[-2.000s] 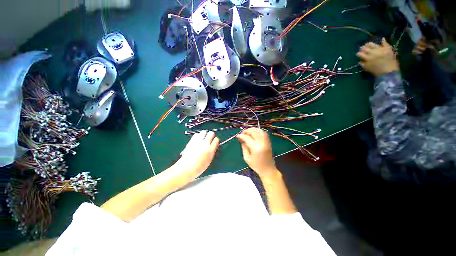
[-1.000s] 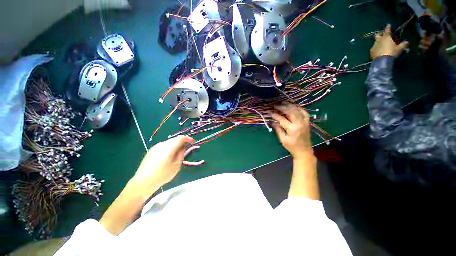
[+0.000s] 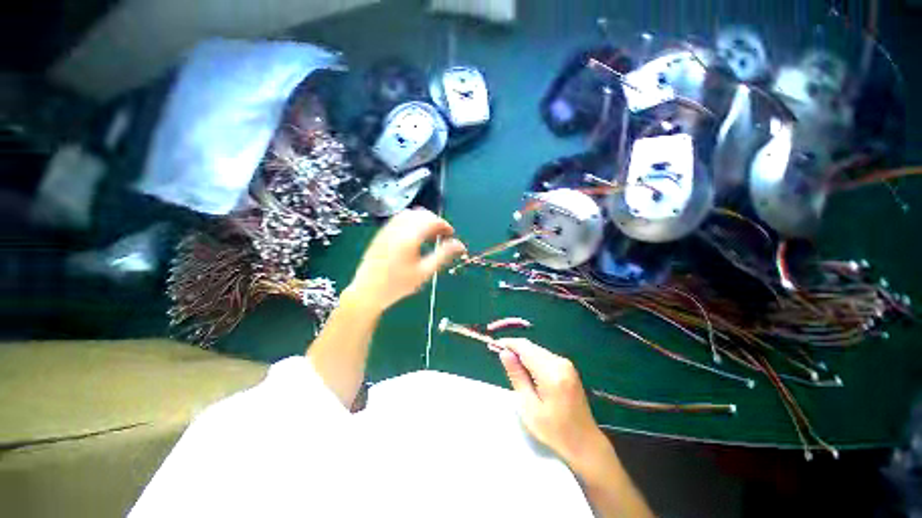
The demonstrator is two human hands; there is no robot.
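My right hand (image 3: 546,390) is low in the centre, its thumb and fingers pinching a wire harness (image 3: 470,333). One end with a white plug points left; a wire length with a white end (image 3: 733,408) shows to the right of the hand. My left hand (image 3: 399,265) is raised beside the silver covers (image 3: 411,137), below and right of them. Its fingers look slightly apart and nothing shows in them, though they are blurred. A wire from a silver cover (image 3: 561,231) ends close by its fingertips. A pinkish curved handle (image 3: 508,324) lies just above the harness.
Silver covers with wires (image 3: 659,180) and black shells (image 3: 576,96) are piled at right. Loose harnesses (image 3: 809,309) spread below them. Bundled harnesses (image 3: 303,207) lie at left under a plastic bag (image 3: 217,121). A tan surface (image 3: 101,395) is at lower left.
The view has turned left. My right hand has left the loose harnesses and come back with one. My left hand has moved from the pinkish handle towards the left silver covers.
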